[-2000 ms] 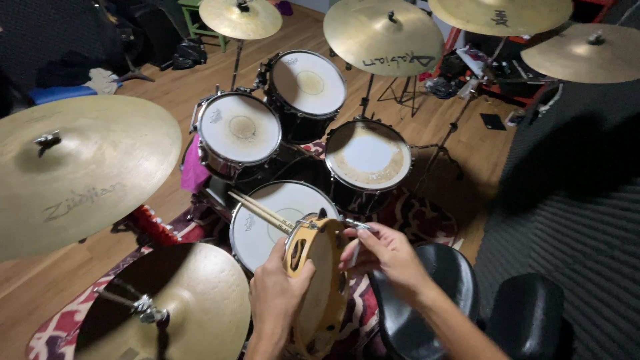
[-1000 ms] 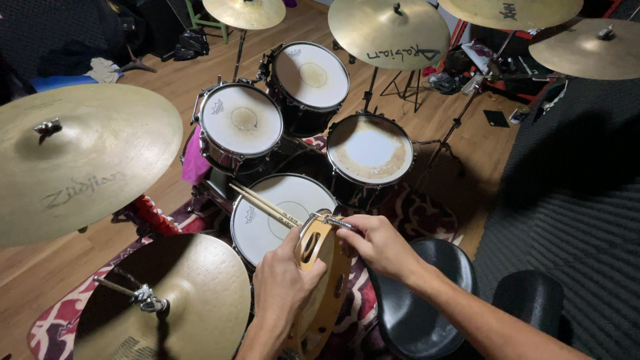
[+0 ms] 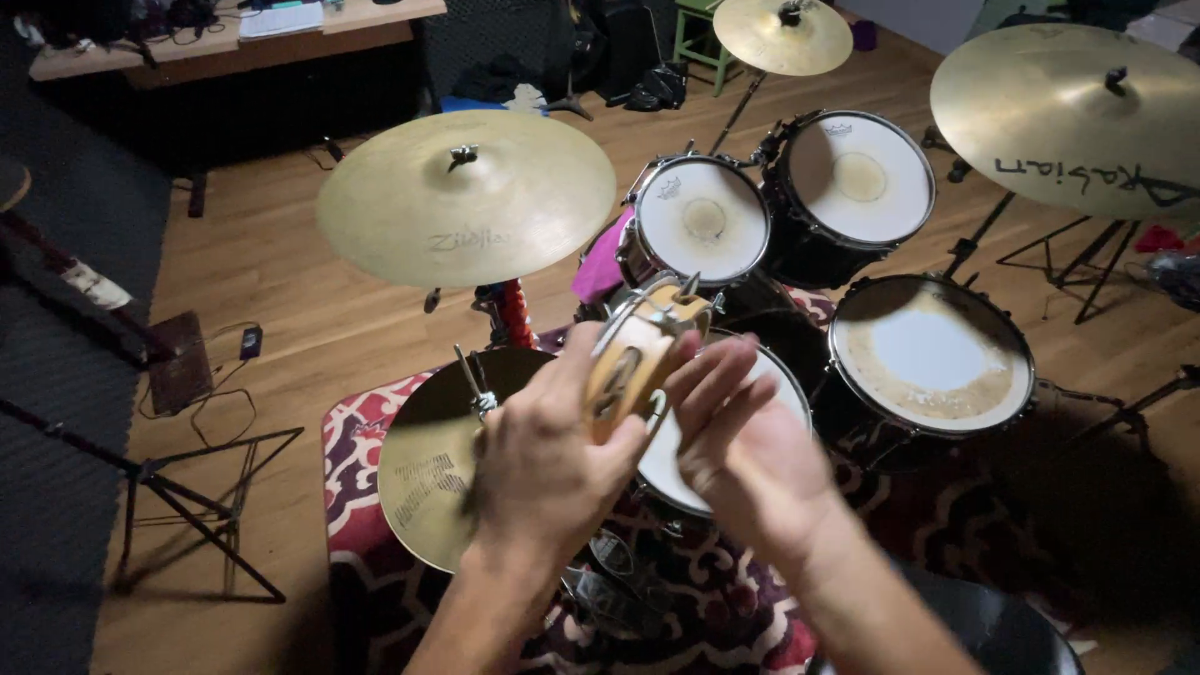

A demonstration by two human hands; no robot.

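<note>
A wooden tambourine with metal jingles and a metal fitting at its upper end is tilted nearly edge-on over the drum kit. My left hand is shut on its frame. Close against its right side is my right hand, palm partly turned up and fingers blurred; whether it grips anything is not clear. A small curved metal piece shows between the hands. Behind and below them lies the white head of the snare drum, partly covered by the hands.
A Zildjian cymbal stands to the left, above the hi-hat. Two rack toms and a floor tom surround the snare. A patterned rug lies beneath. A folding stand is at lower left, a desk at upper left.
The view has swung left. The tambourine is turned more edge-on in my left hand. My right hand, earlier with its fingers at the metal fitting on the rim, is now lower, its palm turned up.
</note>
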